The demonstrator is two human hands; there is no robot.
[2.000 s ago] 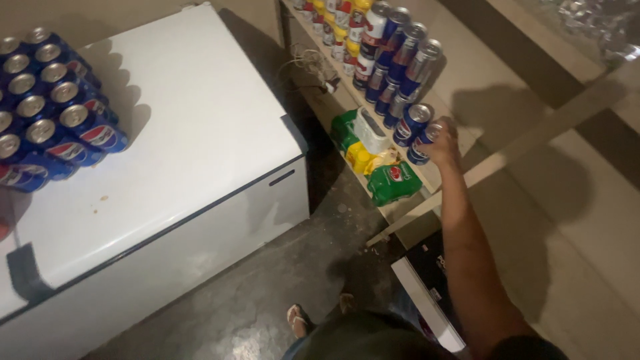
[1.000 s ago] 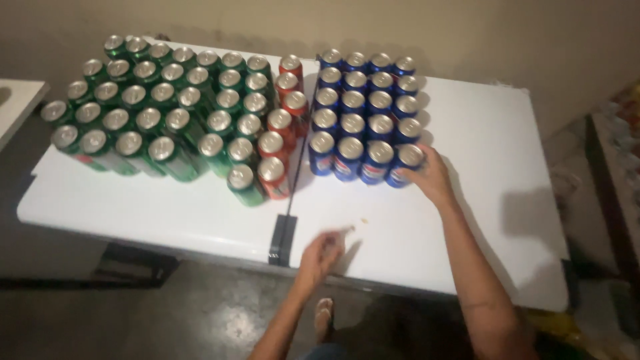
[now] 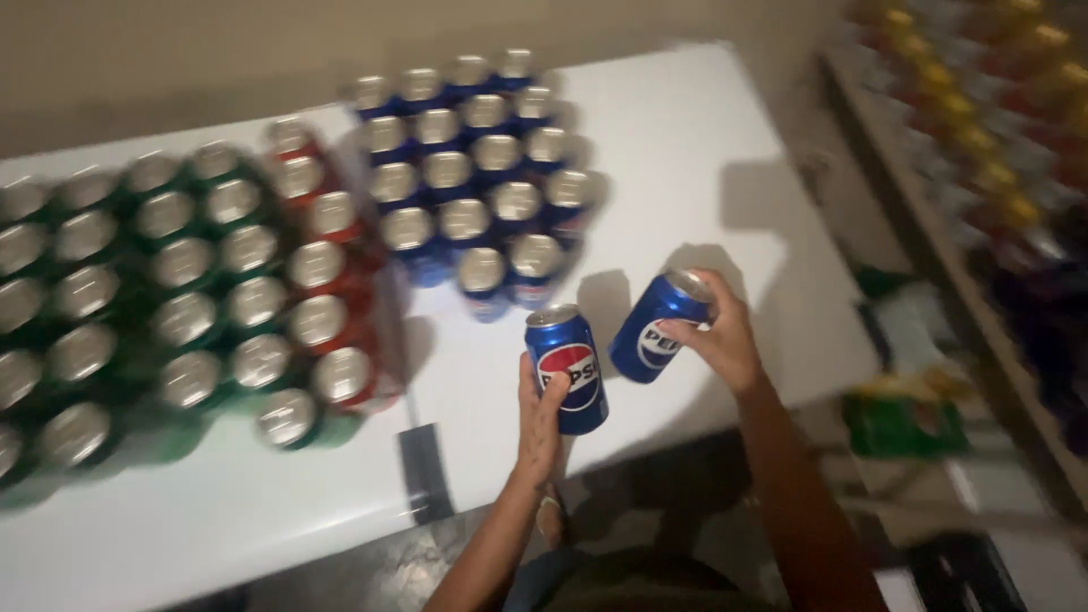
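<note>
My left hand (image 3: 541, 416) grips a blue Pepsi can (image 3: 568, 370), held nearly upright above the front part of a white chest freezer lid (image 3: 680, 195). To its right, my right hand (image 3: 722, 336) holds another blue Pepsi can (image 3: 661, 325), tilted with its top to the right. The two cans are apart. Behind them, rows of blue Pepsi cans (image 3: 464, 219) stand close together on the lid. Red cans (image 3: 344, 374) stand left of these, and many green cans (image 3: 187, 319) fill the left side.
A shelf (image 3: 926, 212) runs along the right, with blurred yellow, red and dark items on it. Low beside it lies a green package (image 3: 905, 425). A dark hinge or latch strip (image 3: 425, 473) sits at the lid's front edge. A wall stands behind.
Both hands now hold Pepsi cans above the lid; one second ago my left hand was free and my right was at the front corner of the blue rows. The view has swung from the shelf.
</note>
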